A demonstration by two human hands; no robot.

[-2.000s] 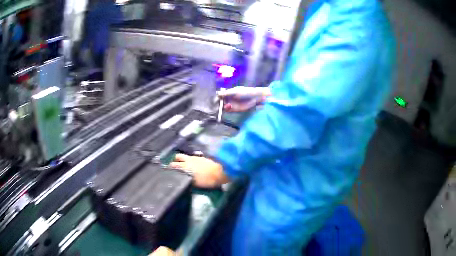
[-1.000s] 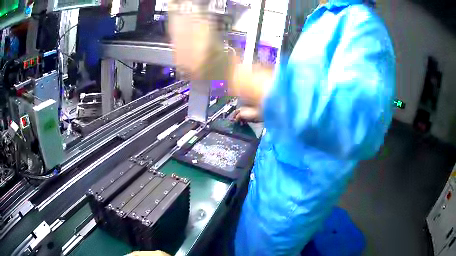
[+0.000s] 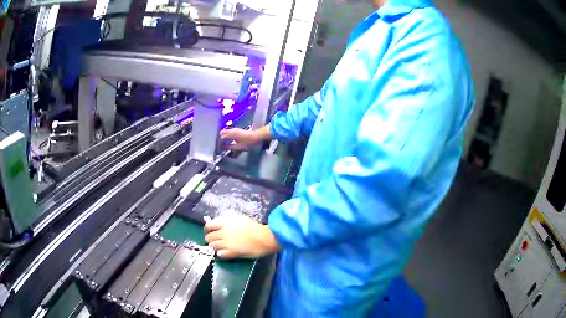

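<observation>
Neither of my hands is in view. Nearest in front of me is a stack of black plates (image 3: 152, 276), in several adjoining rows with small shiny points at their ends, at the lower left. Behind it, a black shallow tray (image 3: 192, 210) holds many tiny silvery rings (image 3: 233, 199). Another worker in a blue smock (image 3: 378, 168) stands at the right. That worker's near hand (image 3: 239, 237) is at the tray's front edge, beside the stack; whether it holds something is unclear. The far hand (image 3: 243, 138) is by a grey upright post.
Conveyor rails (image 3: 118, 180) run diagonally along the left under a grey metal frame (image 3: 164, 67). The green bench top (image 3: 180, 230) shows between stack and tray. A blue stool (image 3: 397, 301) is behind the worker, and a white cabinet (image 3: 527, 273) stands at the far right.
The view has shifted to the right. The hand at the bottom edge has left the picture. The other worker's near hand has come down to the tray's front edge; the other is back by the post.
</observation>
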